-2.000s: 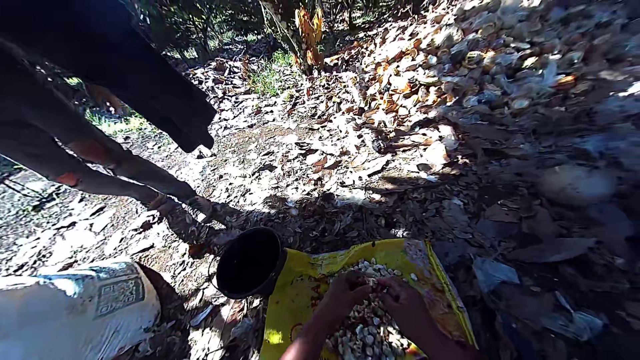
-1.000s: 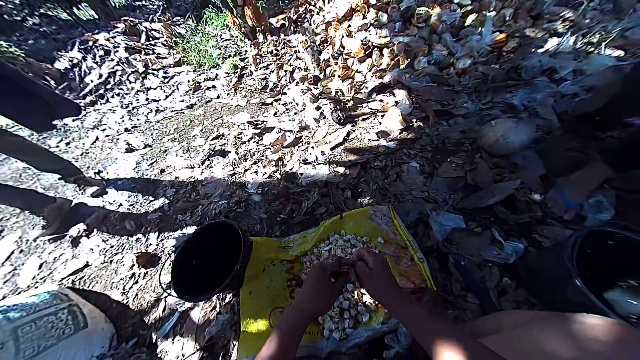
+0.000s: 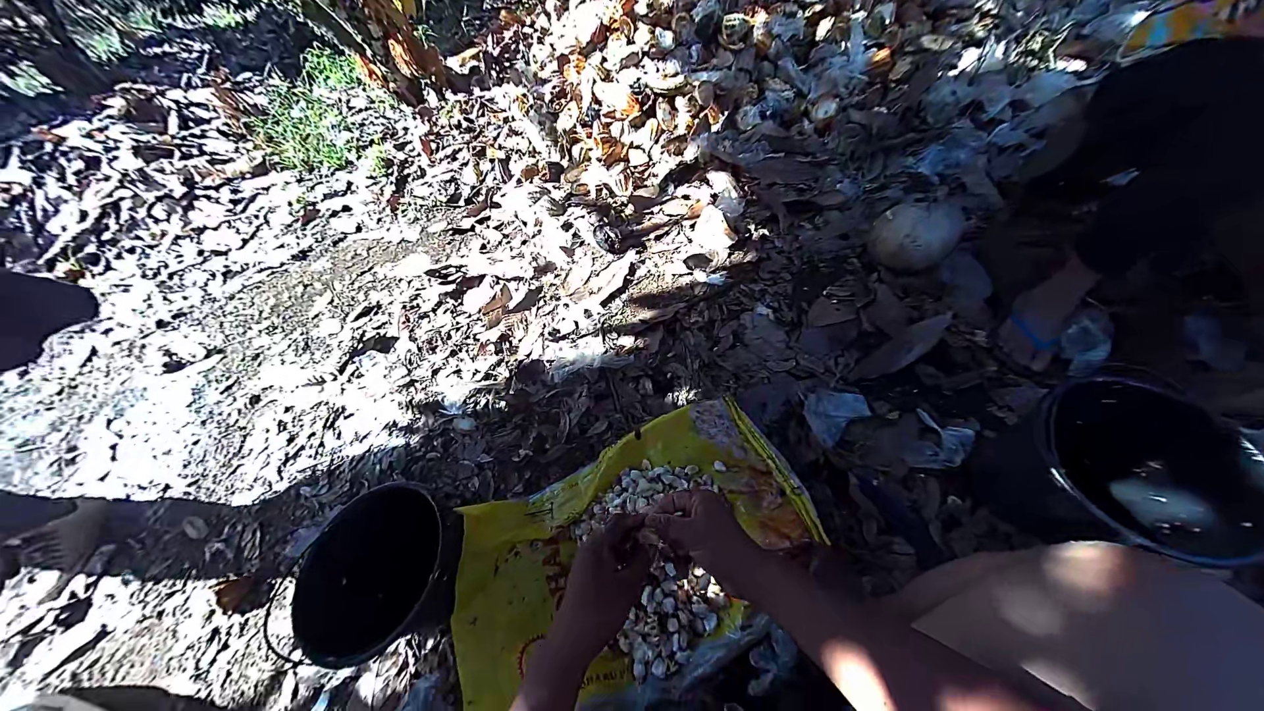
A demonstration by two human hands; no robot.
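A yellow woven sack (image 3: 499, 583) lies flat on the leaf litter with a heap of pale, whitish beans or seeds (image 3: 657, 632) on it. Over the middle of the heap, my left hand (image 3: 617, 553) and my right hand (image 3: 696, 528) are close together, fingertips nearly meeting. The fingers are bent and in shade, so whether something small is pinched between them cannot be told. A black bucket (image 3: 370, 578) with a wire handle stands tilted against the sack's left side.
Another dark bucket (image 3: 1145, 474), holding something pale, stands at right near a person's bare foot (image 3: 1047, 311). Beyond it lies a round pale object (image 3: 916, 237). A pile of husks (image 3: 671, 69) lies at the top. Part of a person's dark clothing (image 3: 39, 316) shows at left.
The standing person at left has mostly gone out of view. The view has swung to the right, showing the second bucket. Both my hands stay over the heap.
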